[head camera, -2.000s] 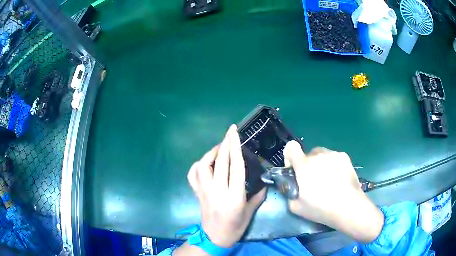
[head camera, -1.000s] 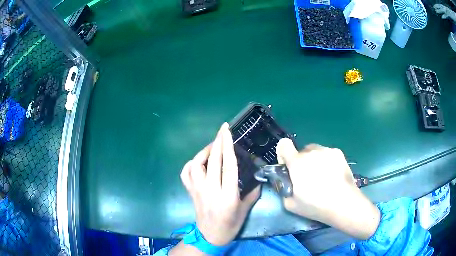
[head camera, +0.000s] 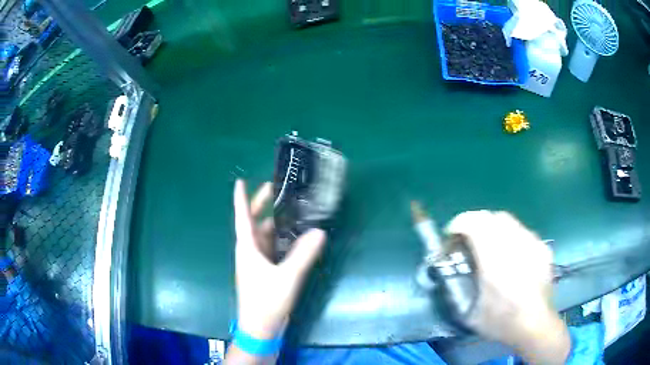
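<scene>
My left hand (head camera: 267, 267), with a blue wristband, holds an open black camera housing (head camera: 306, 182) by its lower end, above the green surface. The housing is blurred; ribs and a thin pale wire show inside it. My right hand (head camera: 506, 274) grips a grey metal air blow gun (head camera: 452, 267), also blurred, to the right of the housing. Its brass-coloured tip points up and left and is apart from the housing.
A blue bin (head camera: 481, 80) of small black parts, a cloth-draped white bottle (head camera: 542, 71) and a fan (head camera: 594, 32) stand at upper right. A yellow crinkled object (head camera: 516, 121) and an opened unit (head camera: 616, 153) lie right. A metal rail (head camera: 117, 214) and mesh run left.
My left hand has moved left with the housing, which is now turned more upright in view. My right hand has drawn the blow gun away to the right, out of the housing.
</scene>
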